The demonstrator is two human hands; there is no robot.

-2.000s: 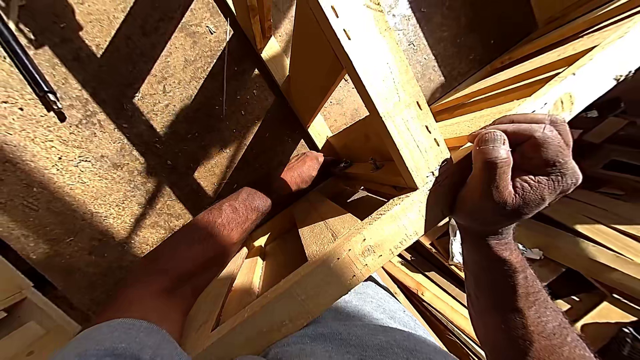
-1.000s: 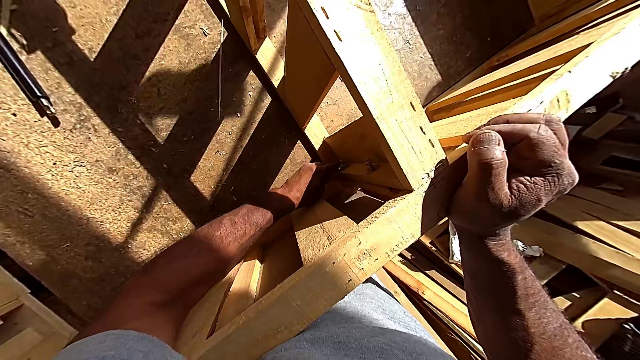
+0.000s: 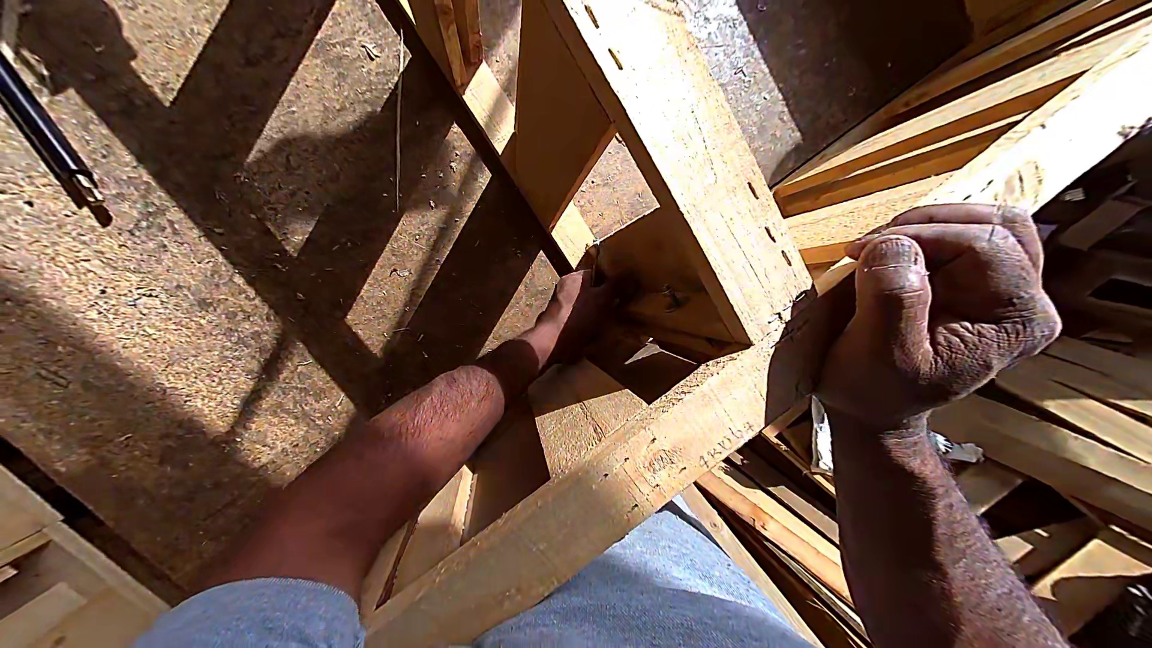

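Note:
A wooden frame of pale lumber slants across the view. Its top rail [image 3: 648, 468] runs from the bottom centre to the upper right, and a wide board [image 3: 693, 153] meets it from above. My right hand [image 3: 945, 306] is closed around the rail just right of that joint, thumb on the near side. My left arm reaches down inside the frame, where my left hand [image 3: 585, 301] lies in deep shadow near a lower wooden block [image 3: 661, 270]. Its fingers are hidden, so what it touches cannot be made out.
Particle board flooring [image 3: 297, 180] with strong shadows spreads at left, a black rod with a metal tip [image 3: 54, 135] above it. Stacked lumber [image 3: 1071, 405] lies at right, more boards [image 3: 954, 126] behind the rail. Another wooden structure [image 3: 63, 576] stands at lower left.
My left hand has shifted slightly within the shadowed corner of the frame. My right hand keeps its hold on the rail.

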